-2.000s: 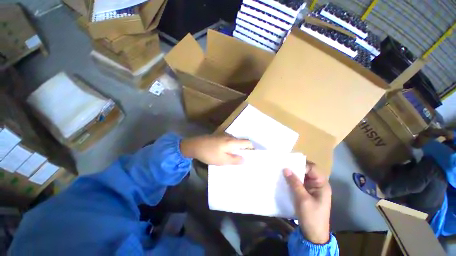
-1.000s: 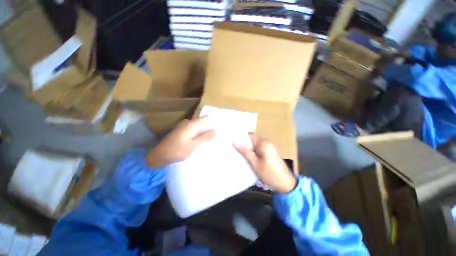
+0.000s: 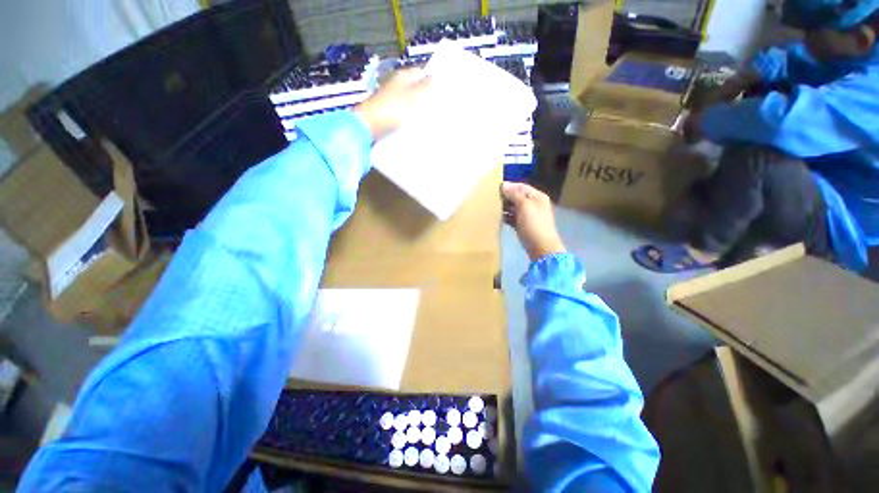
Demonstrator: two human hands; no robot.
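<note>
My left hand (image 3: 393,101) holds a large white sheet (image 3: 458,125) by its upper left side, raised in front of the carton's upright lid flap (image 3: 405,226). My right hand (image 3: 529,214) is at the right edge of that flap, fingers curled on it. Another white sheet (image 3: 361,337) lies flat at the left over a brown cardboard surface (image 3: 458,337). Along the carton's near edge are tight rows of round component ends (image 3: 328,424), dark blue at left and a silver-white group (image 3: 443,438) at right.
A person in blue (image 3: 805,125) sits at right beside an "AISHI" carton (image 3: 617,178). An open carton (image 3: 790,318) stands at lower right, another (image 3: 87,241) at left. Striped component trays (image 3: 328,91) and black crates (image 3: 173,96) stand behind.
The left hand has moved up and forward with a white sheet. The right hand has left the sheets and gone to the lid flap. The packed rows have come into view.
</note>
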